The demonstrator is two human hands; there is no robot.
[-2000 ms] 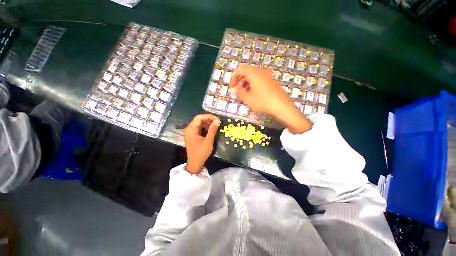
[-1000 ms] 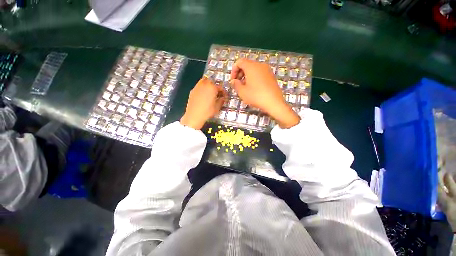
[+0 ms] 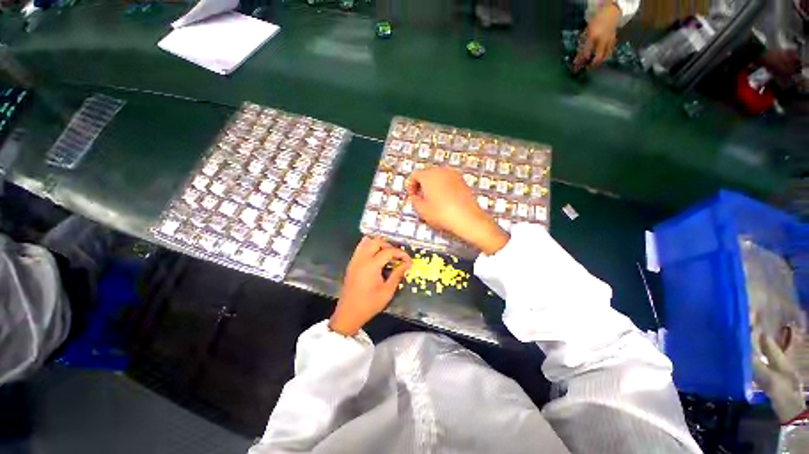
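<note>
A clear blister tray (image 3: 523, 152) of silvery square components lies in front of me. My right hand (image 3: 443, 197) is over its middle left part, fingers curled with the tips together; whether they hold anything is hidden. My left hand (image 3: 368, 277) is at the tray's near left corner, its thumb and fingertips at the left edge of a loose pile of small yellow pieces (image 3: 430, 270). I cannot tell whether a piece is between its fingertips. A second blister tray (image 3: 257, 186) filled with silvery parts lies to the left.
A blue bin (image 3: 701, 301) with plastic bags and a glove stands at the right. White paper (image 3: 222, 40) lies beyond the left tray. A small flat tray (image 3: 86, 131) is far left. A small label (image 3: 569, 212) lies right. Another person's hand (image 3: 603, 35) is at the far side.
My left hand has moved from over the tray back to the yellow pile. My right hand stays over the tray. The view has shifted, showing more of the far side.
</note>
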